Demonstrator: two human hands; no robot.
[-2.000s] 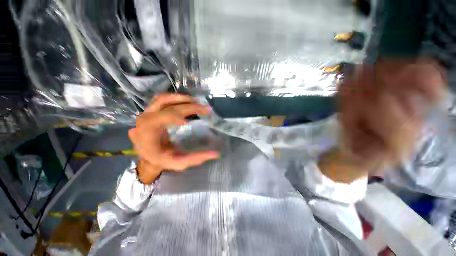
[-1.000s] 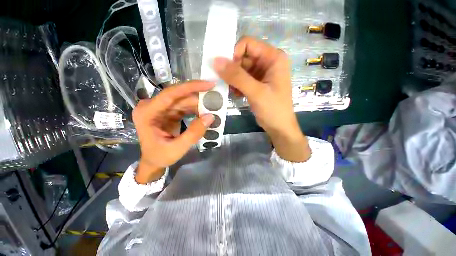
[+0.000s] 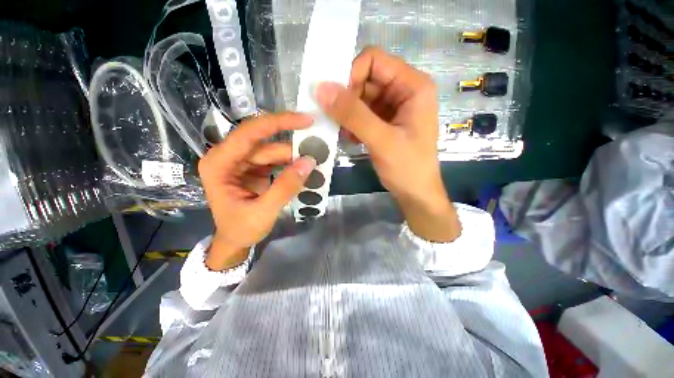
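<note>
A white pad strip (image 3: 330, 44) runs upright in front of me, with a single row of dark grey round pads at its lower end. My left hand (image 3: 247, 177) holds the strip's left edge, thumb on the pads and forefinger near the upper pad. My right hand (image 3: 392, 118) pinches the strip above the pads, with its thumb on the white part. The strip's lower end hangs over my smock. Behind it, the clear blister tray (image 3: 480, 153) holds several black modules (image 3: 494, 85) with gold flex tails along its right side.
Coiled strips in a clear bag with a white label (image 3: 162, 174) lie left of the tray, beside another ringed strip (image 3: 231, 55). Ribbed stacked trays (image 3: 44, 133) stand far left. A person's pale sleeve (image 3: 628, 207) is at the right.
Since two seconds ago, both hands have come together on the strip, and the right hand has moved left. Over the last second the hands have barely moved.
</note>
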